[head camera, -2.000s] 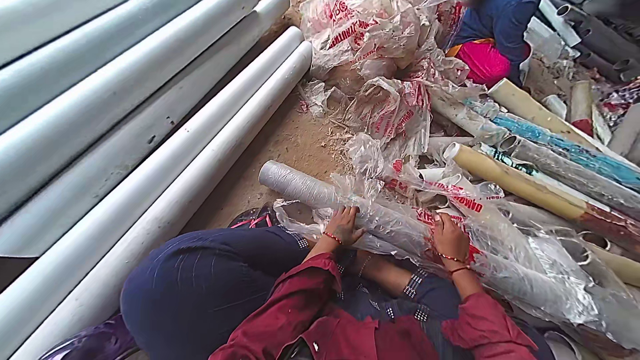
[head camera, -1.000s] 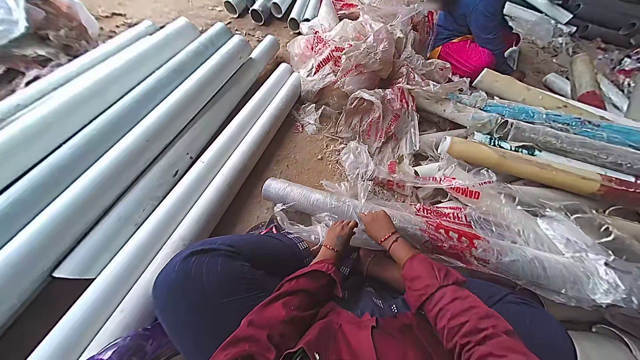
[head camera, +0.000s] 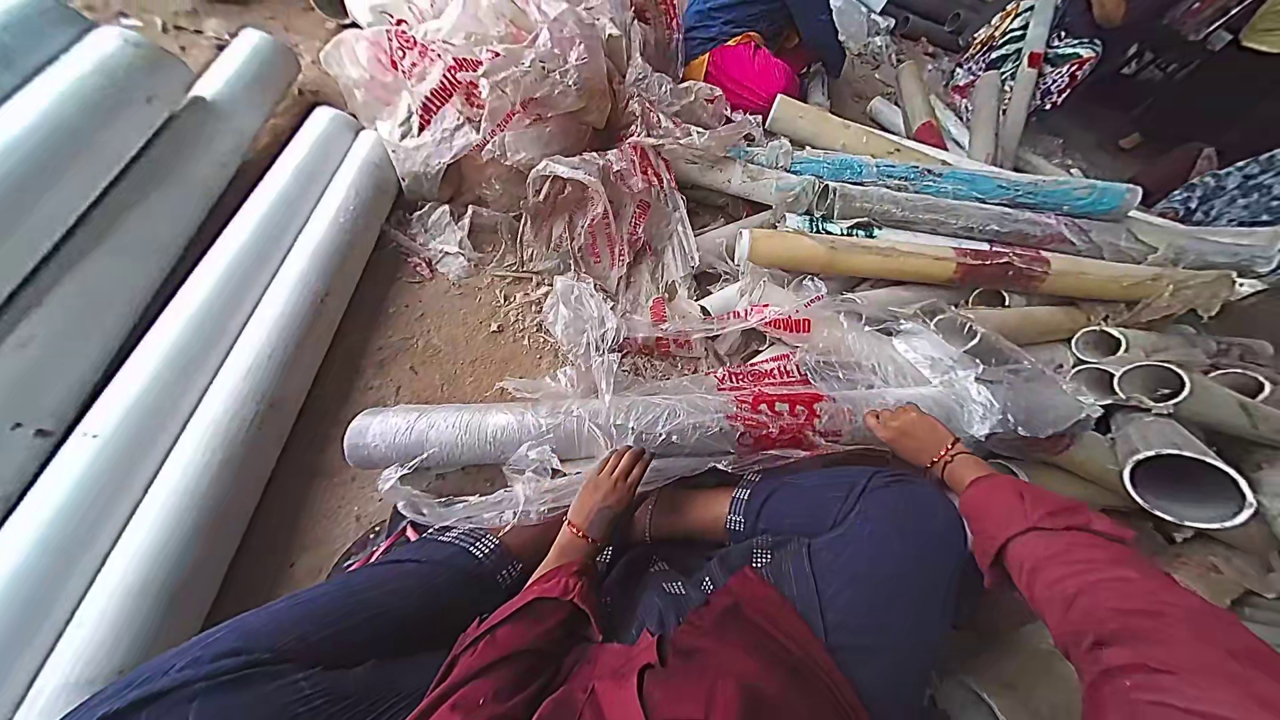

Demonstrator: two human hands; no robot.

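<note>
A pale tube in clear plastic wrap with red print lies across my lap, its bare-looking end at the left. My left hand rests at the tube's near side, fingers on the loose plastic film; whether it grips the film is hard to tell. Farther right, my right hand has its fingers bent onto the plastic wrap around the tube, near its right part. Torn film hangs along the tube's near edge.
Long whitish tubes lie side by side at the left. Crumpled printed plastic is heaped beyond my tube. At the right is a pile of wrapped tubes and open-ended pipes. Another person sits at the top.
My right hand has moved right along the wrapped tube, away from my left hand; the two were close together one second ago. The view has shifted toward the right.
</note>
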